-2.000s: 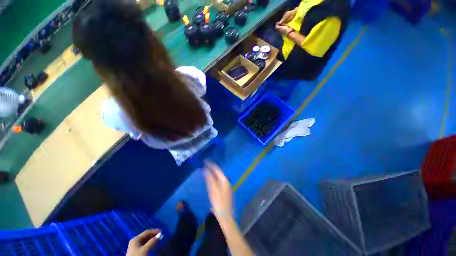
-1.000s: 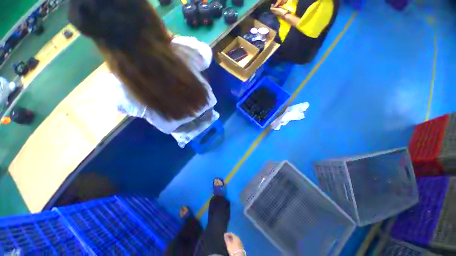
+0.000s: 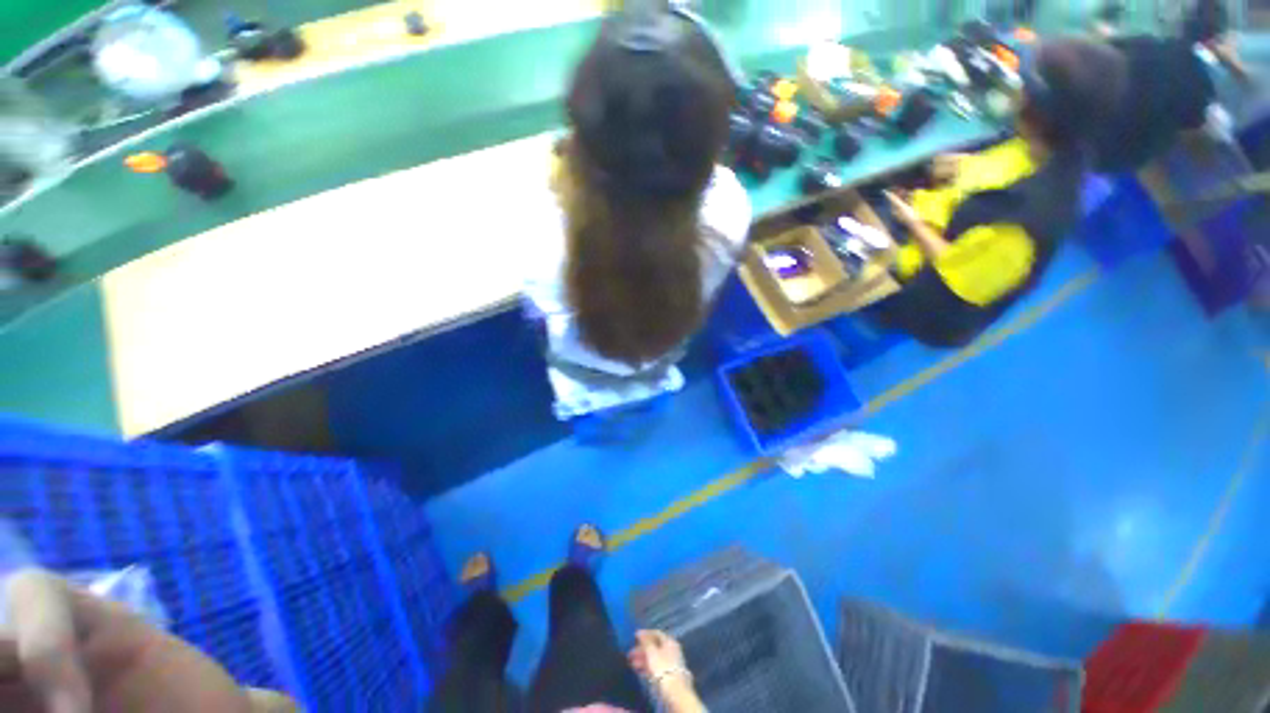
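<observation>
My left hand is large and blurred at the lower left, in front of a tall blue lattice crate stack. A small whitish thing shows by its fingers; whether they grip it is unclear. My right hand is low in the middle, fingers loosely curled, overlapping the left side of an open grey crate. Whether it touches the crate or holds anything cannot be told. A second grey crate stands to the right, cut off by the bottom edge.
A person in white sits at the green bench beside a tan cardboard sheet. Another in yellow and black sits further right. A blue parts bin and white sheet lie on the floor. A red crate is lower right.
The view has swung left and up, so bench and people appear further right and the grey crates lower. My left hand has come into view over the blue stack. My right hand shows more fully.
</observation>
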